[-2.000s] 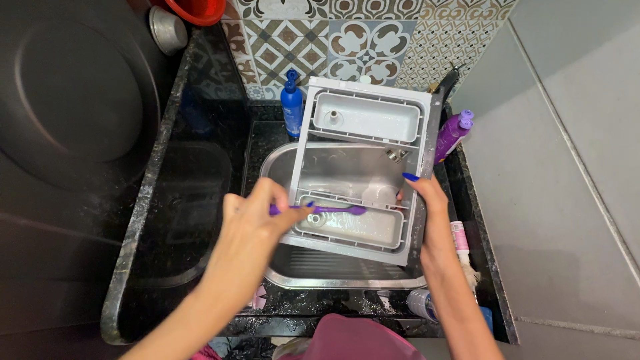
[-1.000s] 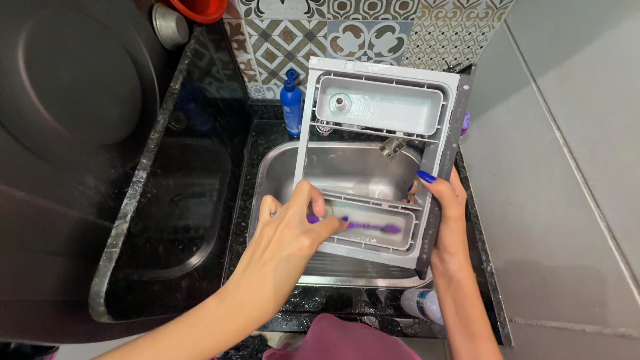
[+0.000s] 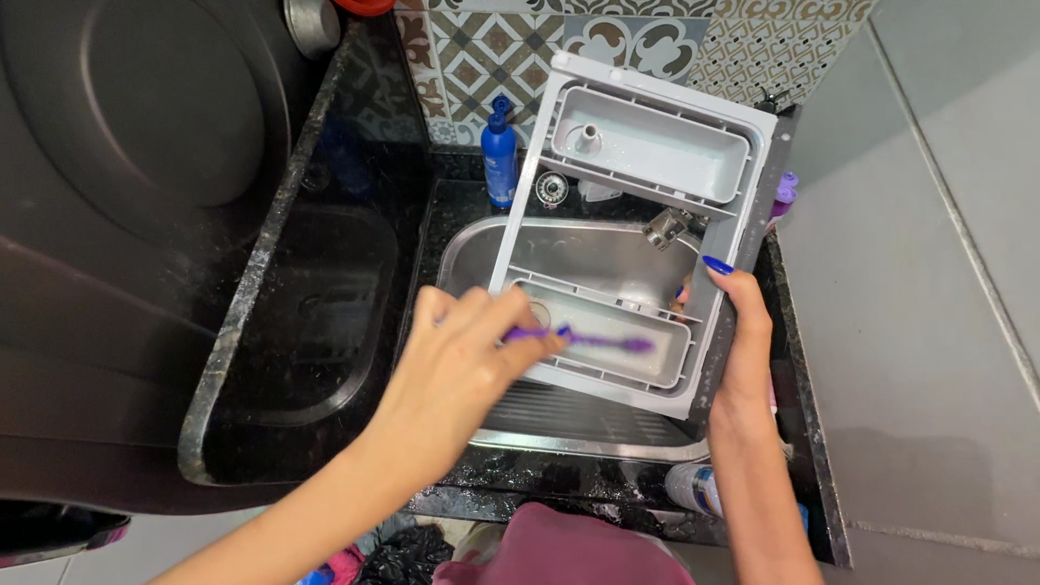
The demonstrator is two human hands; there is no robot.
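A white and grey plastic frame with two trough-like compartments (image 3: 532, 175), likely an appliance drawer, is tilted above the stainless steel sink (image 3: 479, 252). My right hand (image 3: 743, 349) grips its right side, thumb on the inner edge and fingertips showing through the middle opening. My left hand (image 3: 463, 366) pinches a purple brush, seemingly a toothbrush (image 3: 605, 341), whose blurred head lies over the lower compartment (image 3: 650, 366). Whitish wet residue lines that compartment. The upper compartment (image 3: 666, 154) has a short spout at its left end and water drops on it. A metal faucet (image 3: 666, 227) shows through the opening.
Behind the sink stand a blue bottle (image 3: 500, 154) and a metal sink strainer (image 3: 552, 188). A purple-capped bottle (image 3: 785, 191) is at the right. A clear bottle (image 3: 691, 487) lies on the wet black granite counter (image 3: 569, 479) in front. A raised granite edge (image 3: 260, 252) runs along the left.
Across the frames, the brush goes from lying across the lower compartment's upper part to lower inside it, with my left hand following. My right hand keeps its hold while the plastic frame's tilt shifts somewhat.
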